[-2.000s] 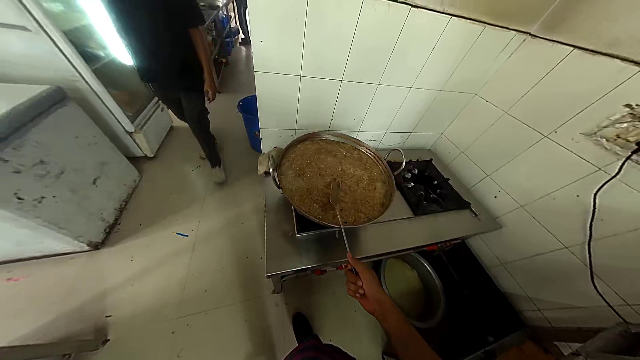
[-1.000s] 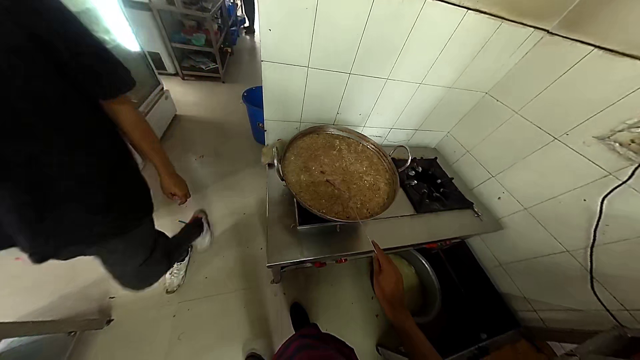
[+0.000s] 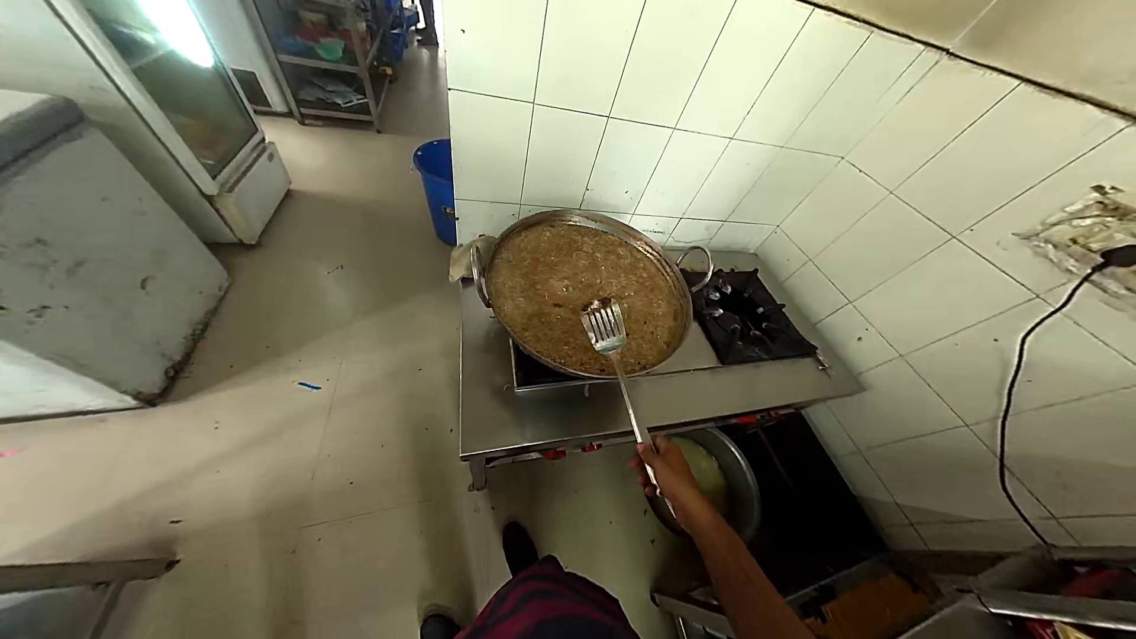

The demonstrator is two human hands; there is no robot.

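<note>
My right hand (image 3: 667, 472) grips the handle of a slotted metal turner (image 3: 605, 327), whose blade is over the brown bubbling liquid in a wide two-handled metal pan (image 3: 532, 266). Whether the blade touches the liquid is hard to tell. The pan sits at the left part of a steel gas stove (image 3: 550, 417), and a black burner (image 3: 750, 315) lies to its right. A cloth (image 3: 470, 257) is by the pan's left handle. My left hand is out of the frame.
Below the stove stands a large metal pot (image 3: 745, 497) with pale contents. A blue bin (image 3: 435, 191) is beyond the tiled wall's edge. A glass-door fridge (image 3: 191, 106) and a metal rack (image 3: 328, 67) stand further back. A black cable (image 3: 1007, 399) hangs on the right wall.
The person in dark clothes at the left has left the view. The turner's slotted blade now shows over the pan; two seconds ago its end was down in the liquid.
</note>
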